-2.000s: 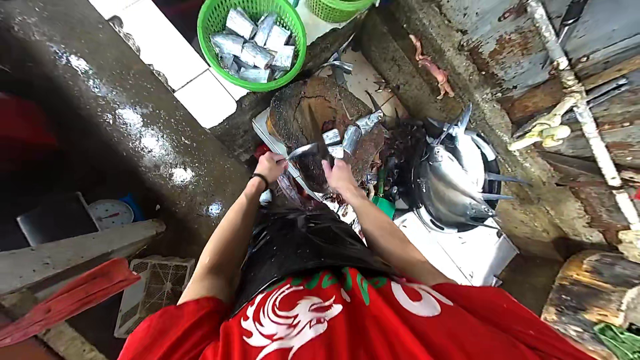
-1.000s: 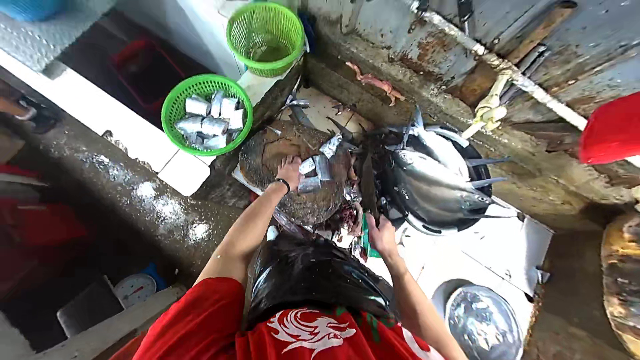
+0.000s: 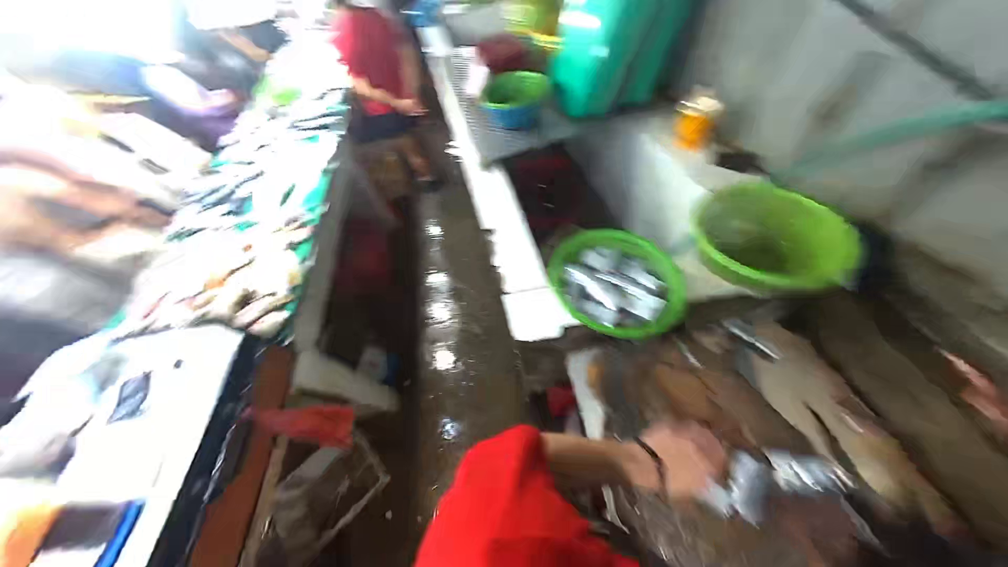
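My left hand (image 3: 687,461), with a dark band at its wrist, lies on silvery fish pieces (image 3: 748,487) at the lower right; blur hides whether its fingers grip them. Beneath is a round wooden chopping block (image 3: 685,394). Beyond the block, a green plastic basket (image 3: 677,295) holds several cut fish pieces (image 3: 614,287). My right hand cannot be made out; the lower right corner shows only a dark blur.
A second green basket (image 3: 846,252) stands on the right ledge. A wet walkway (image 3: 441,315) runs beside a white tiled edge (image 3: 504,236). Many fish (image 3: 252,291) lie on a stall at left. A person in red (image 3: 378,55) stands farther along the aisle.
The view has swung far to the left, along the aisle. My left hand was on the fish pieces one second ago too; my right hand, seen then beside the block, is no longer visible.
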